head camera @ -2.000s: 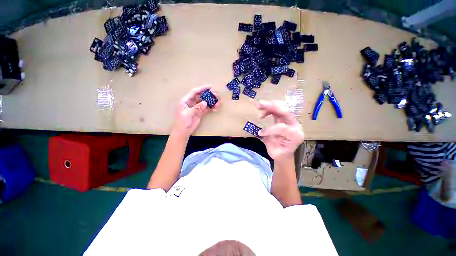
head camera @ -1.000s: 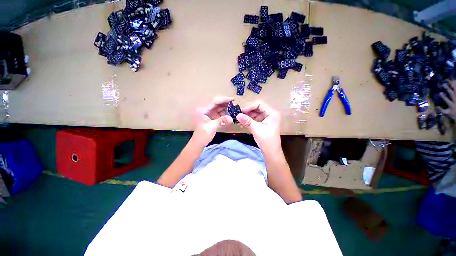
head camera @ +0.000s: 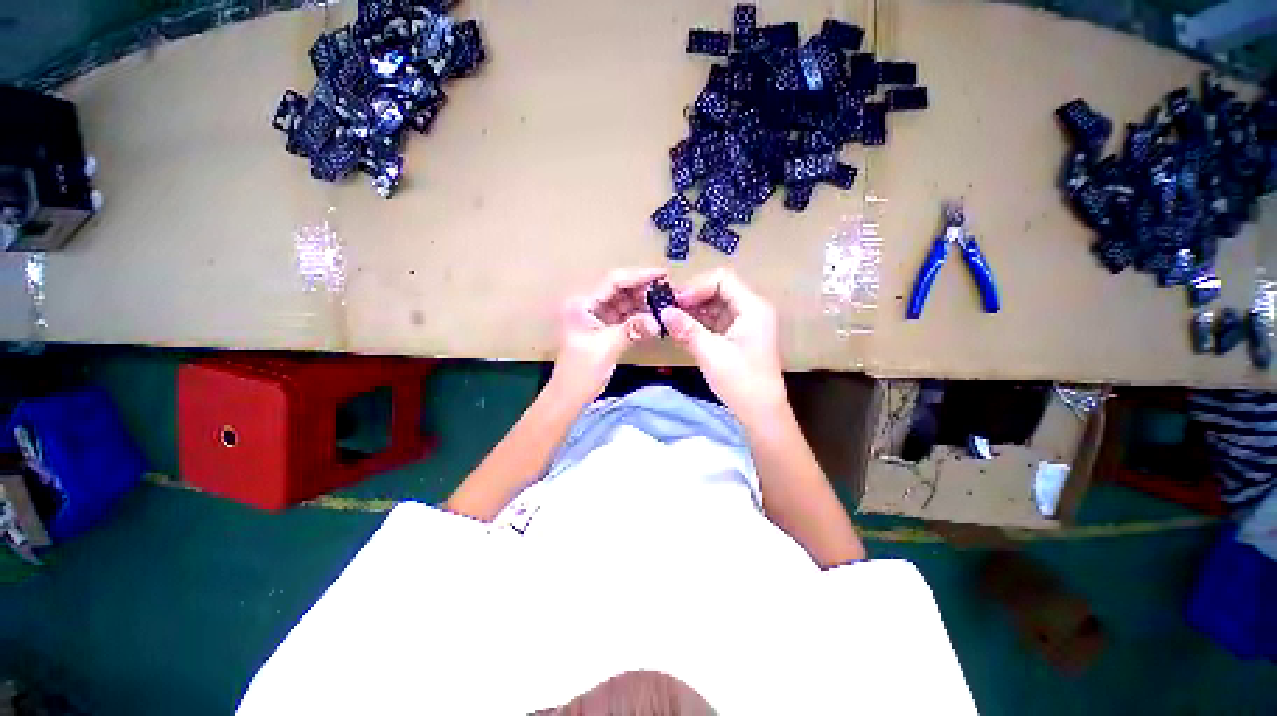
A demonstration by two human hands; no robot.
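A small black unit (head camera: 660,302) is held between both hands, just above the bench's front edge. My left hand (head camera: 605,319) grips it from the left, my right hand (head camera: 721,325) from the right, with thumbs and fingertips on it. The fingers hide much of it, so I cannot tell if it is one part or two. A middle pile of black dotted shells (head camera: 763,126) lies beyond the hands. Glinting black units (head camera: 378,91) form the left pile. Black parts (head camera: 1169,182) form the right pile.
Blue-handled nippers (head camera: 954,263) lie right of the middle pile on the cardboard covering (head camera: 560,154). A black box-like block (head camera: 42,168) stands far left. Below the bench are a red stool (head camera: 238,434) and an open carton (head camera: 966,476). A person's striped clothing (head camera: 1235,441) shows far right.
My right hand has moved from the dotted shell near the bench edge to meet my left hand. The shell no longer lies there. Another person's hand at the right pile has left view.
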